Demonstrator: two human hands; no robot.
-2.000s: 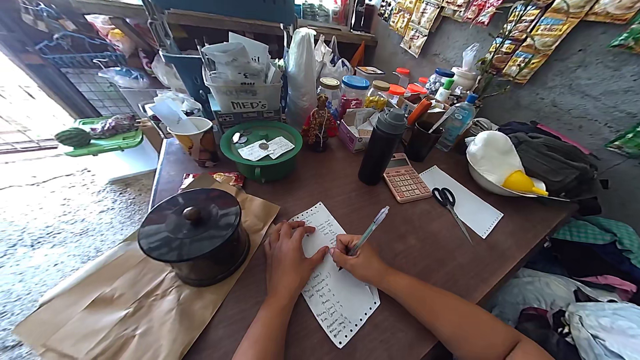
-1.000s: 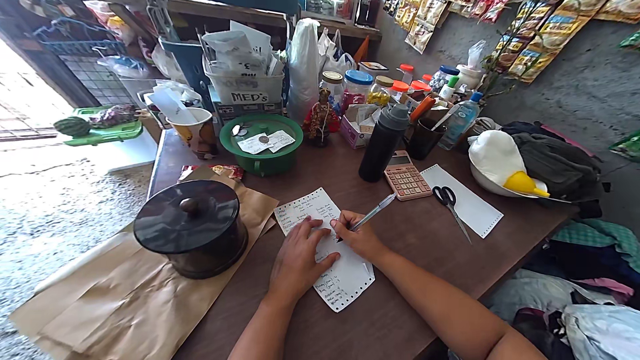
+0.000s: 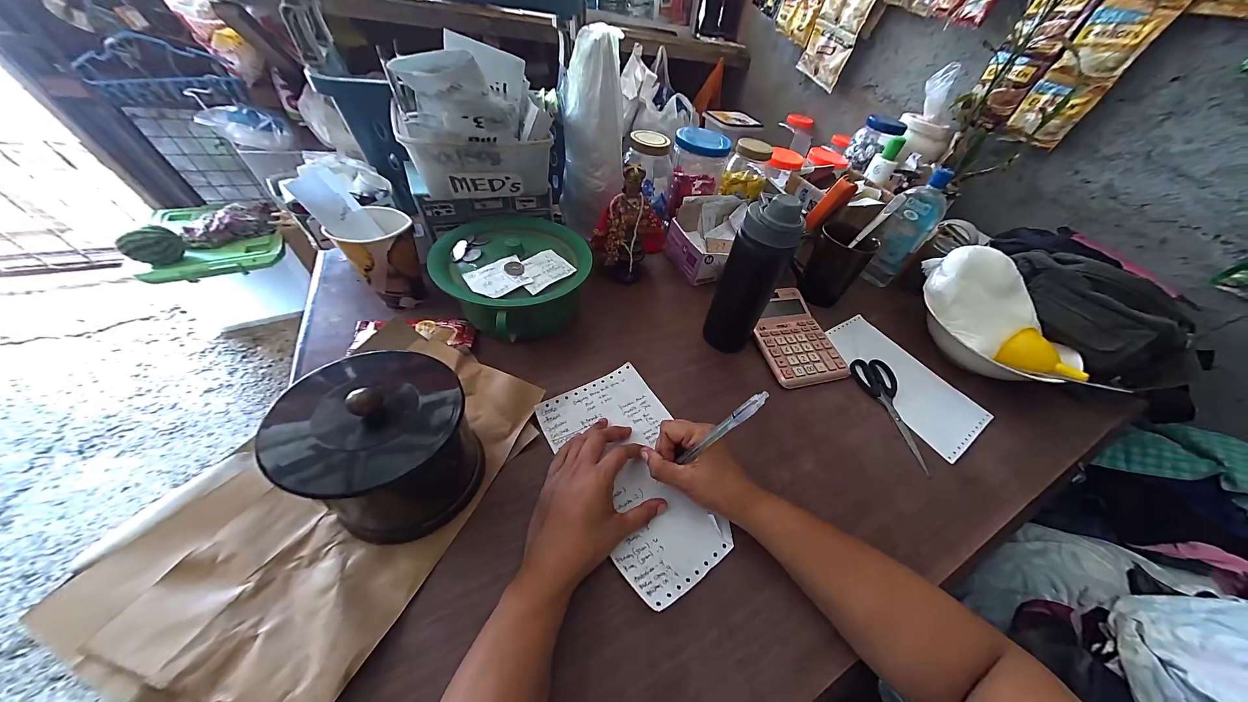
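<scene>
A sheet of punched-edge paper (image 3: 673, 570) with handwriting lies slanted on the brown table. My left hand (image 3: 585, 502) rests on its left part with fingers spread, holding nothing. My right hand (image 3: 697, 468) grips a clear-barrelled pen (image 3: 726, 425), its tip down at the sheet's middle and hidden by the fingers. Right of the hands are a pink calculator (image 3: 799, 349), black-handled scissors (image 3: 889, 405) and a blank punched-edge sheet (image 3: 936, 409) partly under the scissors. A dark lidded pot (image 3: 361, 429) stands on brown paper (image 3: 244, 585) to the left.
Behind the sheet stand a black bottle (image 3: 749, 278) and a green basin (image 3: 509, 302) with coins and paper slips. Lidded jars (image 3: 700, 161) line the back. A white bowl (image 3: 975, 356) with a yellow funnel (image 3: 1038, 353) sits near the right edge. Clothes (image 3: 1160, 487) lie beyond it.
Two seconds ago my left hand lay lower and left on the sheet's edge; it then moved onto the paper. The pen has tilted further over to the right. It stays in my right hand.
</scene>
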